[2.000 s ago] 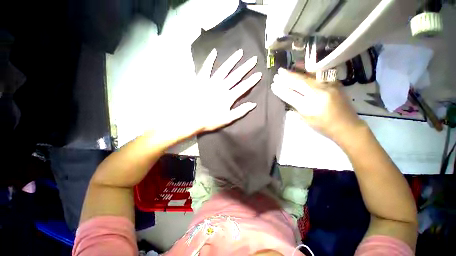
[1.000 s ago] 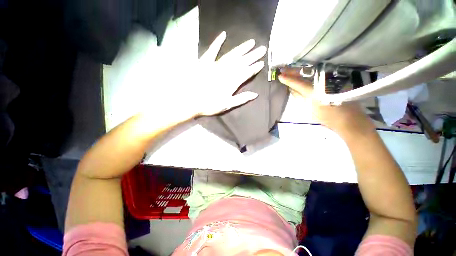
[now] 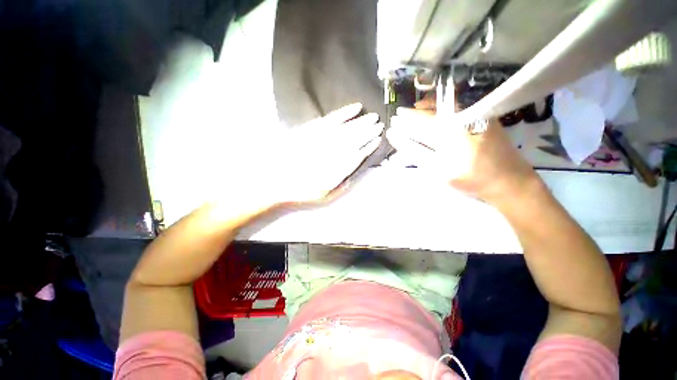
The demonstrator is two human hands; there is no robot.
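Observation:
The dark grey-brown garment panel [image 3: 326,63] lies on the glaring white machine table, left of the needle area, and runs off the top edge. Its near end is under my left hand [image 3: 330,152], which lies flat and washed out by glare, fingers pointing right. My right hand [image 3: 453,145] rests at the presser foot [image 3: 424,80], fingertips close to my left fingertips at the panel's near right edge. It is bright, and whether it pinches cloth cannot be told. The sewing machine head [image 3: 549,52] covers part of the area behind my right hand.
White cloth scrap [image 3: 581,122] lies under the machine arm, with black scissors handles [image 3: 531,111] beside it and a slim tool [image 3: 631,154] to the right. A red plastic basket [image 3: 241,286] is below the table edge. Dark cloth [image 3: 122,159] hangs left.
The panel has moved away from me past the needle area; its near end, earlier over my lap, now lies by my hands. My left hand has shifted from the panel's middle to its near end.

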